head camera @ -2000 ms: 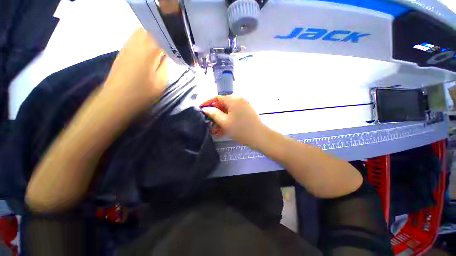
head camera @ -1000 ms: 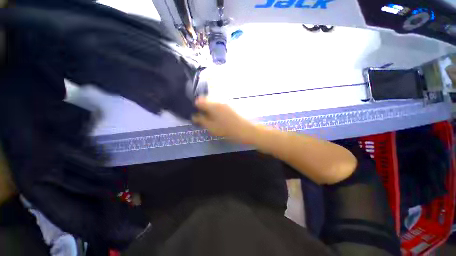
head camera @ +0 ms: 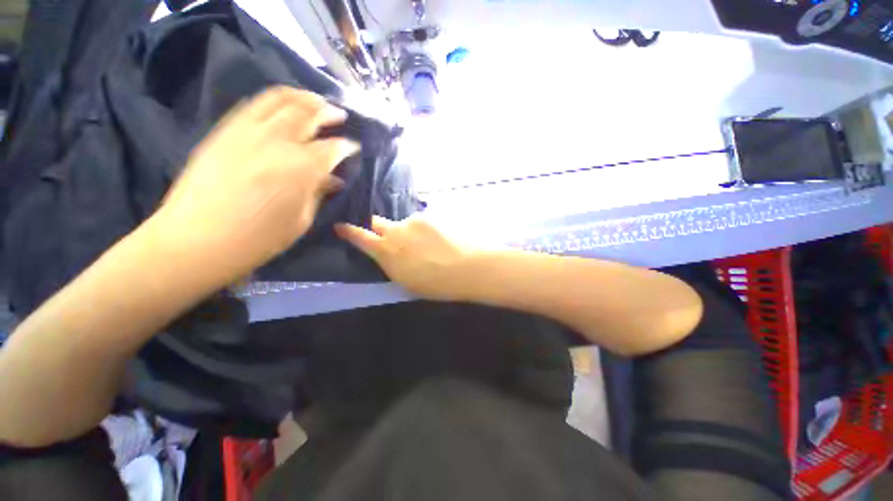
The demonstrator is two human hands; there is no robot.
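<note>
The black garment (head camera: 108, 166) lies bunched over the left of the machine table and hangs over its front edge. Its right edge lies just in front of the sewing machine's needle area (head camera: 377, 78), which is washed out by the lamp. My left hand (head camera: 264, 161) is on top of the cloth, slightly blurred, with fingertips at a fold; whether it grips is unclear. My right hand (head camera: 416, 254) is at the garment's lower right edge, thumb and fingers closed on the cloth. A blue-grey attachment (head camera: 420, 83) stands right of the needle.
A black rectangular insert (head camera: 788, 151) is at the table's right. A printed ruler (head camera: 627, 233) runs along the front edge. The control panel (head camera: 822, 18) is at the upper right. Red baskets (head camera: 778, 342) with black pieces are below right. Black looped handles (head camera: 627, 37) lie behind.
The garment has been swung and spread back over the left of the table. My left hand has come back into view onto the cloth. My right hand has stayed near the front edge.
</note>
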